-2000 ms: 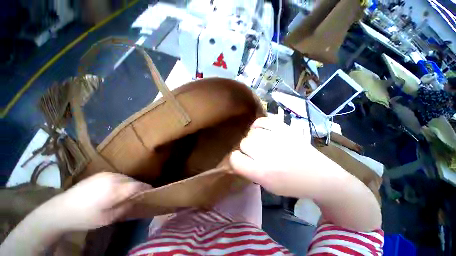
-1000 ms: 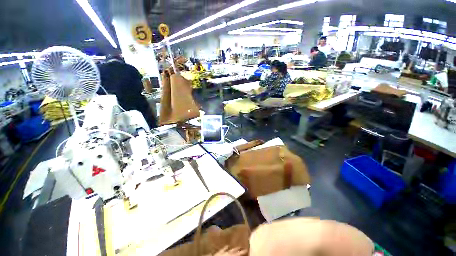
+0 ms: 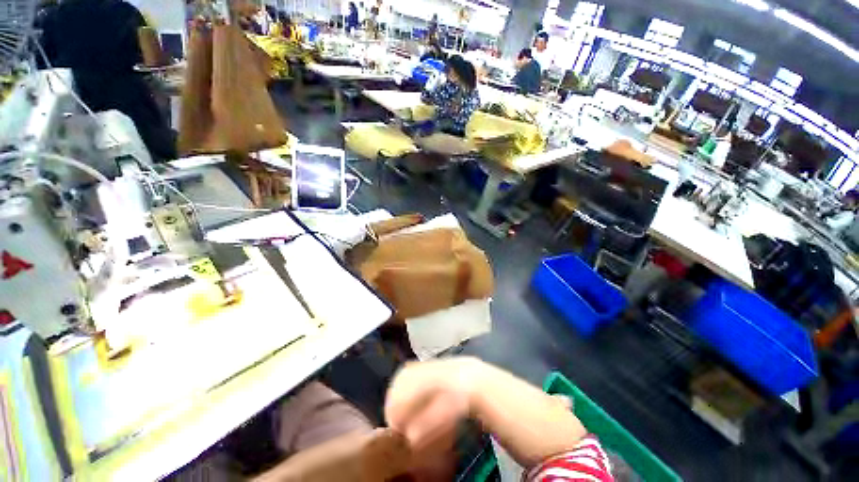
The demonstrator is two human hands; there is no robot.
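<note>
The brown bag (image 3: 344, 459) shows only in part at the bottom edge, over the lap. My right hand (image 3: 426, 405), blurred, has its fingers curled down on the right end of the bag. Its forearm comes in from the right with a red-and-white striped sleeve. The rest of the bag is cut off by the frame edge. My left hand cannot be made out.
The white sewing machine (image 3: 38, 235) stands at the left behind a pale work table (image 3: 217, 362). A brown pile (image 3: 429, 273) lies right of the table. A green crate (image 3: 612, 435) is beside my forearm. Blue crates (image 3: 579, 294) stand on the floor. People sit further back.
The view has swung from the open bag mouth and machine towards the right. The bag is now low at the bottom edge. The green crate has come into view.
</note>
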